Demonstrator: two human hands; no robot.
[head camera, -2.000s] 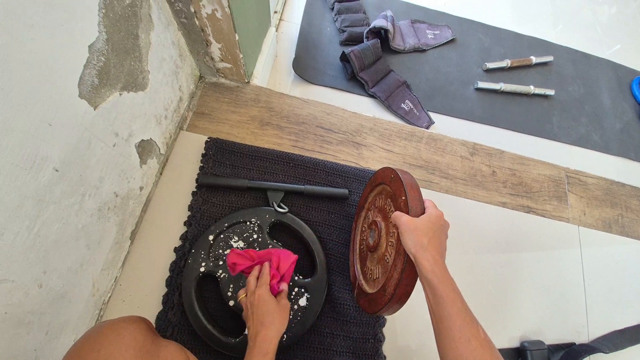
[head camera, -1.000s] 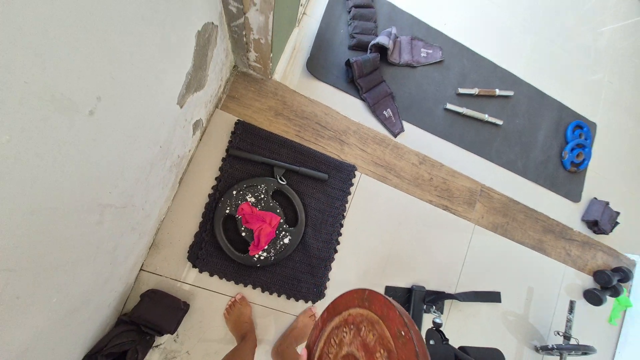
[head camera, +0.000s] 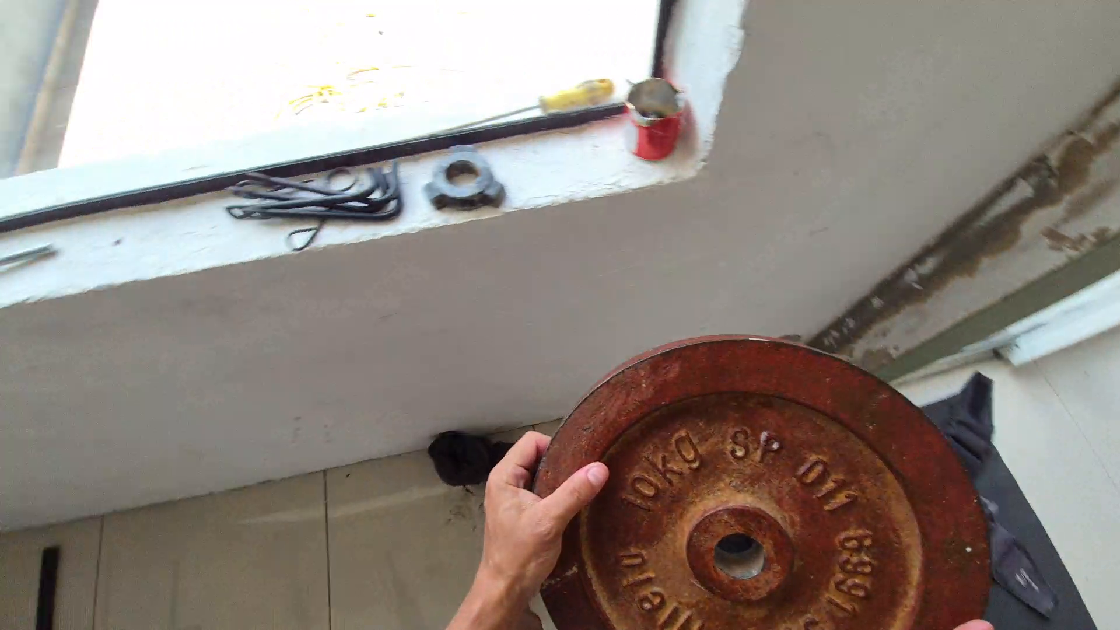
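A rusty red-brown cast-iron weight plate (head camera: 840, 420) with raised lettering fills the lower right of the head view, its lettered face toward me. My left hand (head camera: 529, 516) grips its left rim, thumb on the face and fingers behind. Of my right hand (head camera: 973, 625), only a fingertip shows at the plate's lower right edge, at the bottom of the view; the rest is cut off. The plate's lower edge lies outside the view.
Along the white window sill (head camera: 560, 184) lie black hex keys (head camera: 324, 197), a dark star-shaped collar nut (head camera: 465, 178), a yellow-handled screwdriver (head camera: 576, 96) and a red can (head camera: 656, 122). Below, a black item (head camera: 459, 457) rests by the wall. A dark mat (head camera: 1041, 534) is partly behind the plate.
The view has swung to the window sill. Two seconds ago my left hand held a pink cloth on the black plate; now it grips the rusty plate, which my right hand held then.
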